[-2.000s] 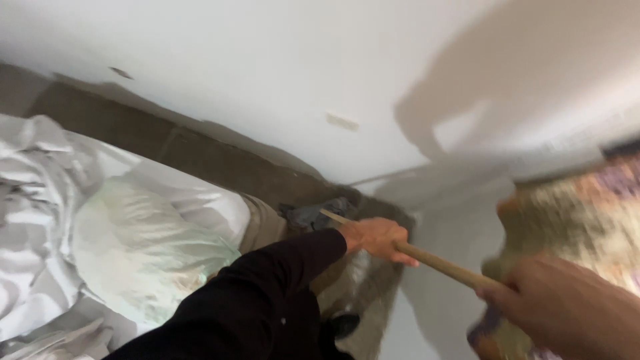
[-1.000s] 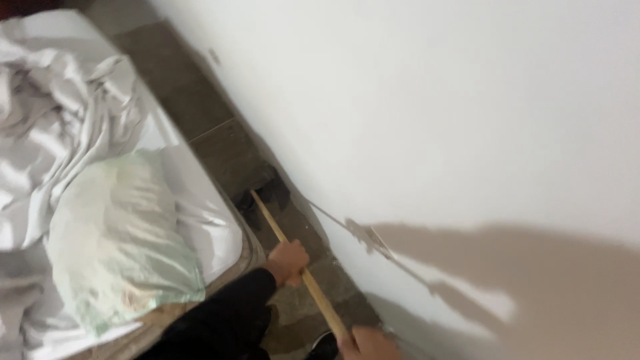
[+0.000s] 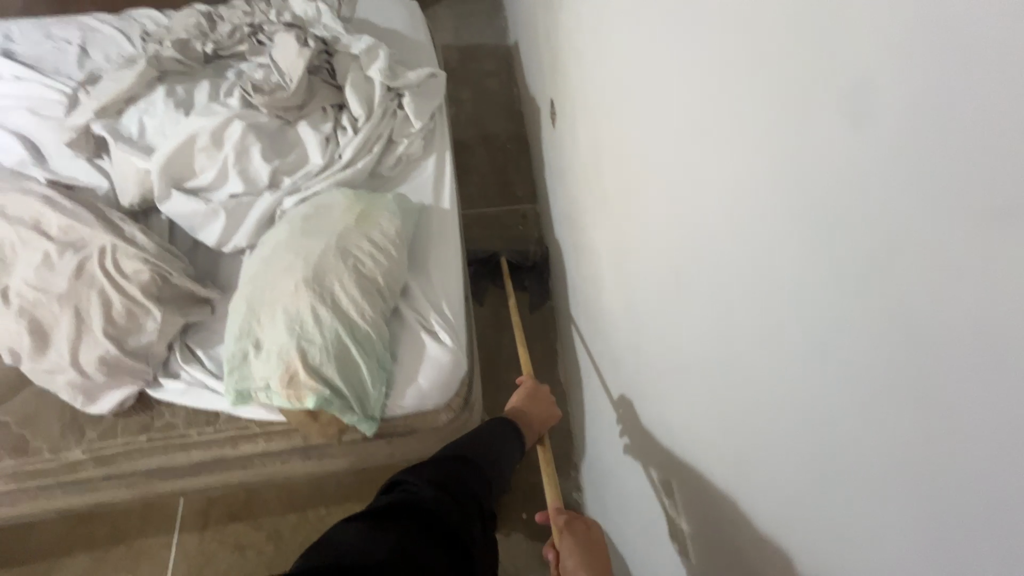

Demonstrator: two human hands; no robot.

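Observation:
My left hand (image 3: 533,410), at the end of a black sleeve, grips the middle of a long wooden handle (image 3: 518,328). Lower down, my right hand (image 3: 578,542) is closed around the same handle near the bottom edge of the view. At the handle's far end a dark grey cloth (image 3: 524,270) lies spread on the tiled floor, between the mattress and the wall. What the handle joins to under the cloth is hidden.
On the left stands a mattress (image 3: 384,448) with a rumpled white sheet (image 3: 232,152), a pale green pillow (image 3: 320,296) and a beige pillow (image 3: 88,296). A white wall (image 3: 768,240) rises close on the right. A narrow strip of tiled floor (image 3: 490,128) runs between them.
The view has turned, so the floor strip now runs nearly upright. Both hands have kept hold of the handle, which now points away along the strip. The patterned object seen at right earlier is out of view.

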